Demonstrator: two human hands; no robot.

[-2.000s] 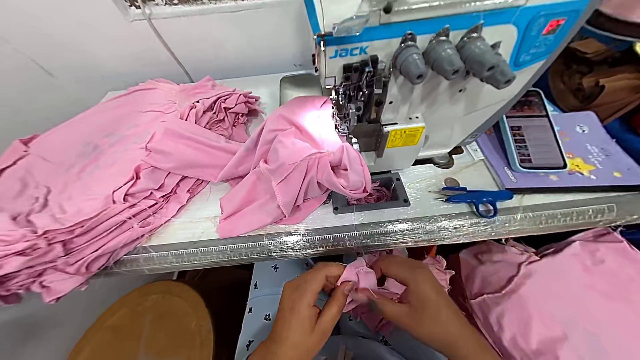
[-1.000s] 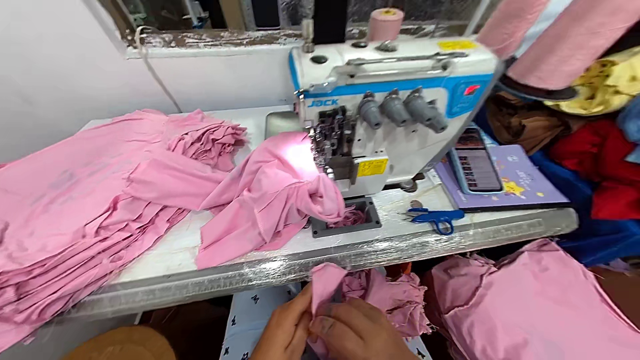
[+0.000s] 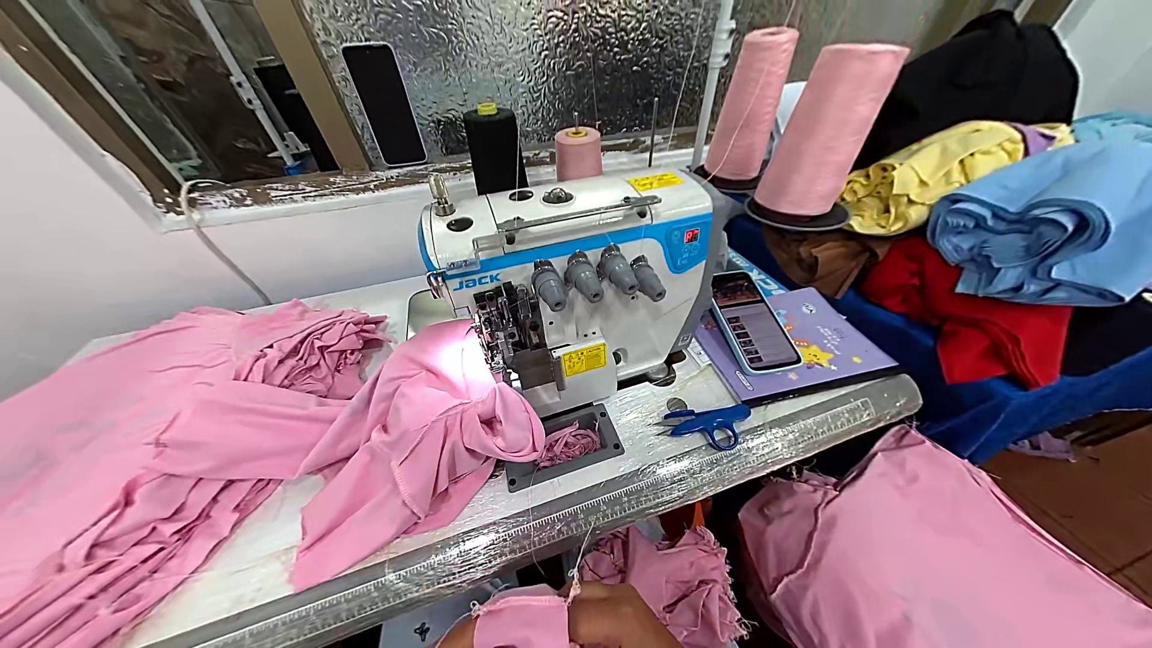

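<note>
At the bottom edge, my right hand (image 3: 621, 619) grips a small folded piece of pink fabric (image 3: 522, 623), with loose thread at its edge. Only a sliver of my left hand (image 3: 457, 637) shows at the other side of this piece; its fingers are hidden. Above the hands, a pink garment piece (image 3: 405, 450) lies under the lit needle area of a white and blue Jack overlock machine (image 3: 576, 234). Gathered pink fabric (image 3: 666, 576) hangs just right of my right hand, below the table edge.
A pile of pink pieces (image 3: 117, 432) covers the table's left. Blue thread snips (image 3: 711, 423), a phone (image 3: 756, 324) and a purple notebook (image 3: 846, 346) lie right of the machine. Pink thread cones (image 3: 814, 130) stand behind. More pink fabric (image 3: 918, 549) is at lower right.
Both hands have gone lower in the picture, with the small pink piece between them; the left is now mostly out of view. The view has tilted up.
</note>
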